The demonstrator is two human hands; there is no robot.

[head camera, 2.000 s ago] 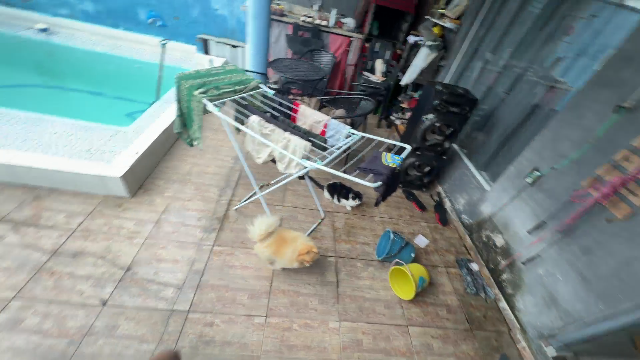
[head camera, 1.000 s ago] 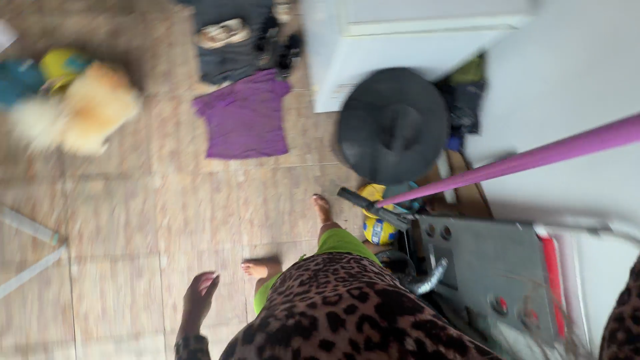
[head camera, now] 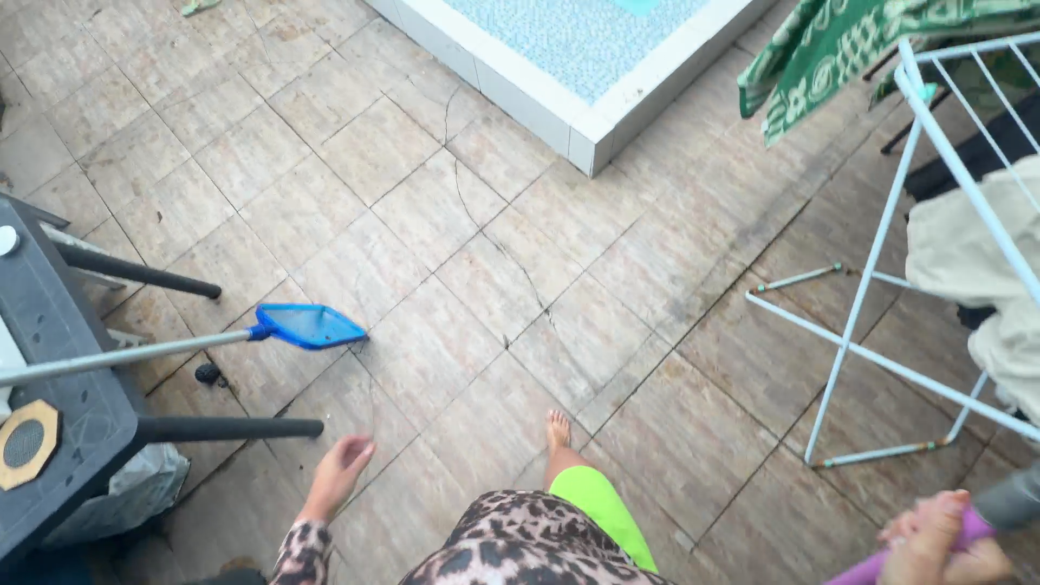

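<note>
At the lower right, my right hand (head camera: 934,540) is closed around a purple pole (head camera: 869,569) with a grey end section (head camera: 1011,496); what the pole leads to is out of view. My left hand (head camera: 340,471) hangs over the tiled floor at the lower left, fingers loosely curled with nothing in them. Near it is the leg (head camera: 244,428) of a dark grey table (head camera: 89,406). A blue pool skimmer net (head camera: 313,325) on a metal pole (head camera: 162,349) extends past that table over the tiles.
A white folding drying rack (head camera: 869,236) stands at the right, with a green patterned cloth (head camera: 845,57) and pale laundry (head camera: 959,236) on it. The raised pool edge (head camera: 589,134) juts in at the top. A plastic bag (head camera: 138,496) lies under the table.
The view has swung from the wall side to the pool side. The purple pole, seen a second ago without a visible hand on it, is now in my right hand.
</note>
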